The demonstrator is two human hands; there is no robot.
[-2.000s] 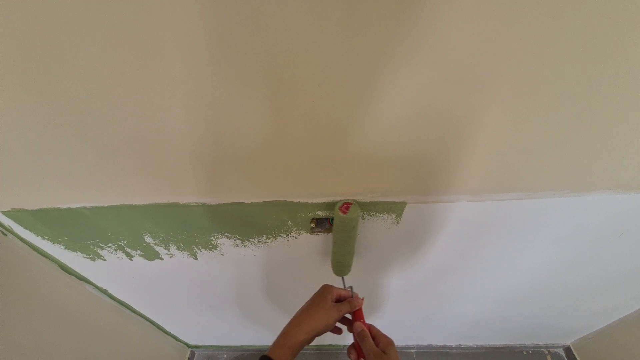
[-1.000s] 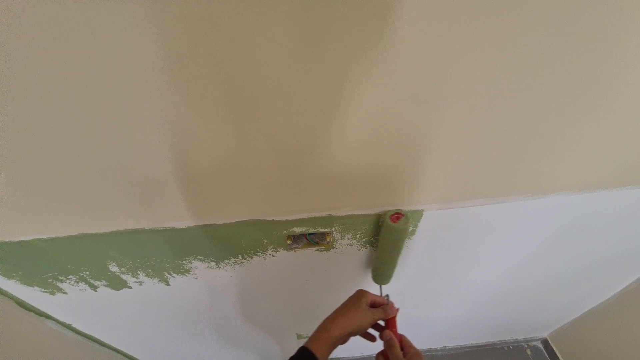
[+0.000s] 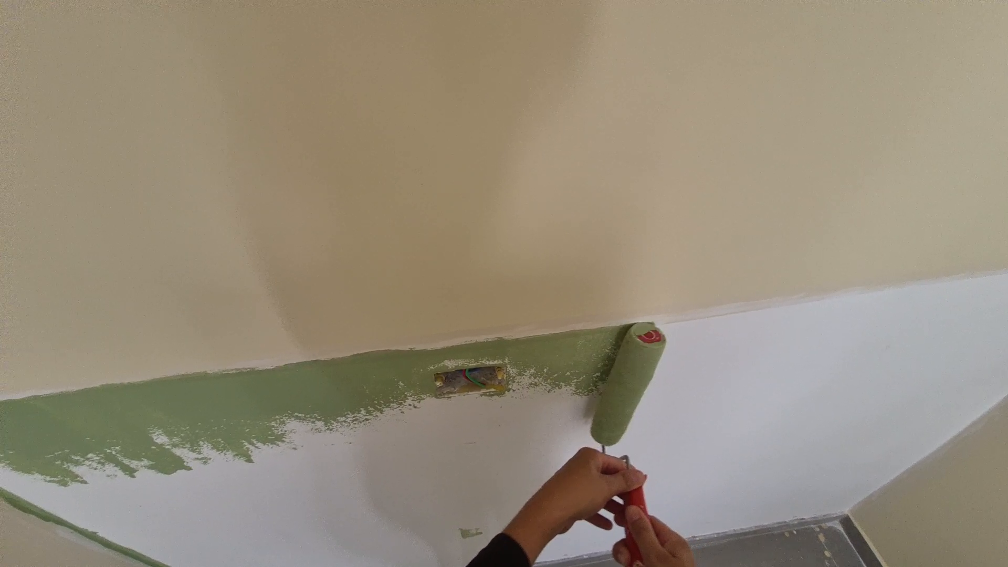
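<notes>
A paint roller (image 3: 628, 386) with a green, paint-covered sleeve lies against the wall, its top end at the line between the beige ceiling and the white wall strip. Its red handle (image 3: 635, 504) is in both hands. My left hand (image 3: 579, 490) grips the top of the handle, by the metal wire frame. Lower on the handle is my right hand (image 3: 655, 542), closed around it and partly cut off by the bottom edge. Left of the roller, green paint (image 3: 315, 394) with a ragged lower edge covers the upper part of the white wall (image 3: 787, 402).
A recessed electrical box (image 3: 470, 380) with exposed wires sits in the wall at the paint's lower edge. A grey surface (image 3: 772, 545) with a dark border shows at the bottom right. A green strip (image 3: 79, 531) runs along the lower-left edge.
The roller and both hands have moved right along the wall, from over the electrical box to well past it. The green band now reaches farther right. The view has shifted as well.
</notes>
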